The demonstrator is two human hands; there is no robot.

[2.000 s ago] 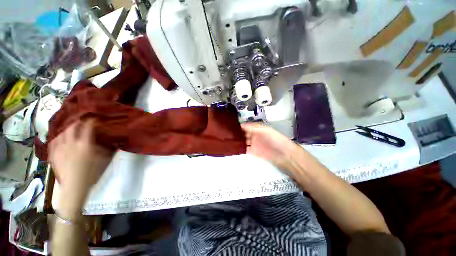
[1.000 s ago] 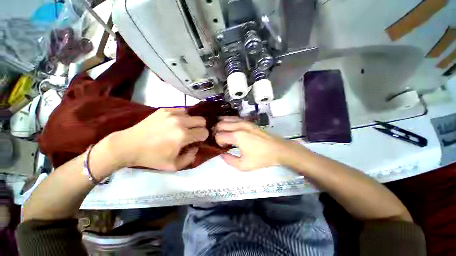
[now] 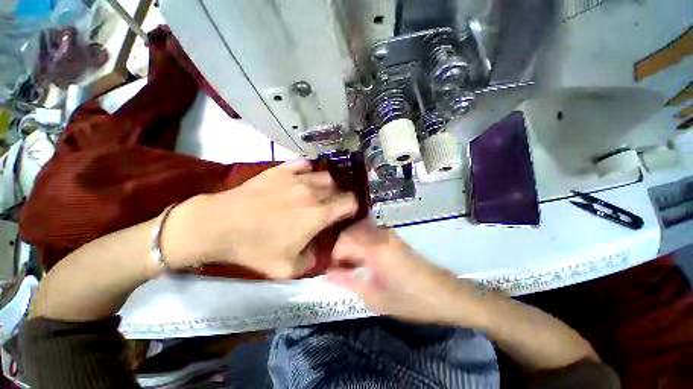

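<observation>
The rust-brown ribbed garment piece (image 3: pixel 114 178) lies left of the needle area, its right end under the sewing machine head (image 3: pixel 251 68). My left hand (image 3: pixel 254 216) lies on the cloth near this end, fingers bent over it. My right hand (image 3: pixel 380 270) is blurred at the cloth's lower right corner, fingertips close together; whether it grips the cloth cannot be told. The presser foot area is mostly hidden by cloth and the machine head. Two cream tension knobs (image 3: pixel 400 142) stand above and right of the fingers.
A dark purple smartphone (image 3: pixel 505 175) lies right of the needle area. Black thread snips (image 3: pixel 608 210) lie further right. A printed scale (image 3: pixel 296 310) runs along the table's front edge. More rust-brown cloth (image 3: pixel 653 311) hangs at lower right. Plastic bags and supplies crowd the upper left.
Both hands came to the cloth's right end, which moved under the machine head. Since a second ago, my right hand has shifted down towards the front edge. The view has moved closer.
</observation>
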